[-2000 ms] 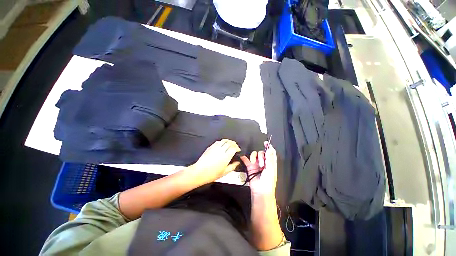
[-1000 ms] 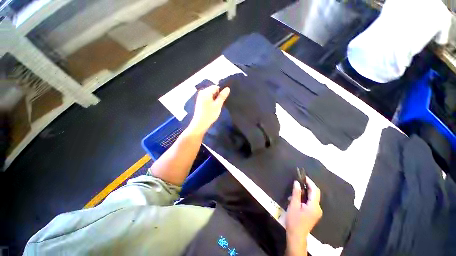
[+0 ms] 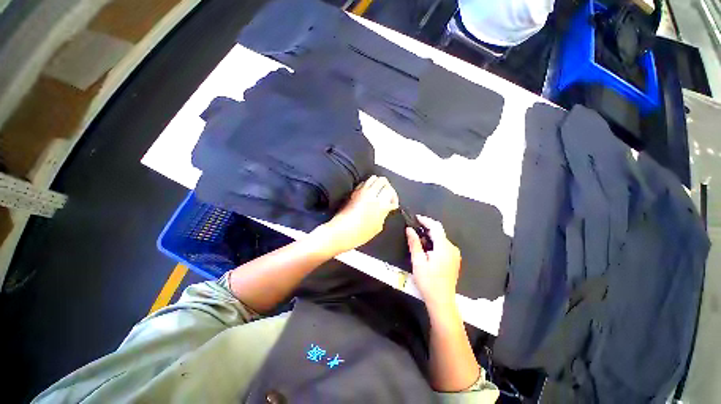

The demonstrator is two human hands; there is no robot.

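Dark garment panels lie flat in the near stack on the white tabletop. Turned-back panels form a bulky heap at the left of that stack, with a short welt-like slit near the heap's right side. My left hand is at the heap's lower right edge, fingers bent together; whether it pinches cloth is hidden. My right hand holds small dark thread snips, blades pointing up-left close to my left fingertips. The blades lie against dark cloth, so their opening is unclear.
A second panel stack lies along the far table edge. A hanging panel bundle covers the right end. Blue crates stand below the left edge and beyond the table. A person in white sits beyond.
My left hand has come from the heap's far left side to its lower right edge. My right hand with the snips is now close beside it. The camera view has swung to the right.
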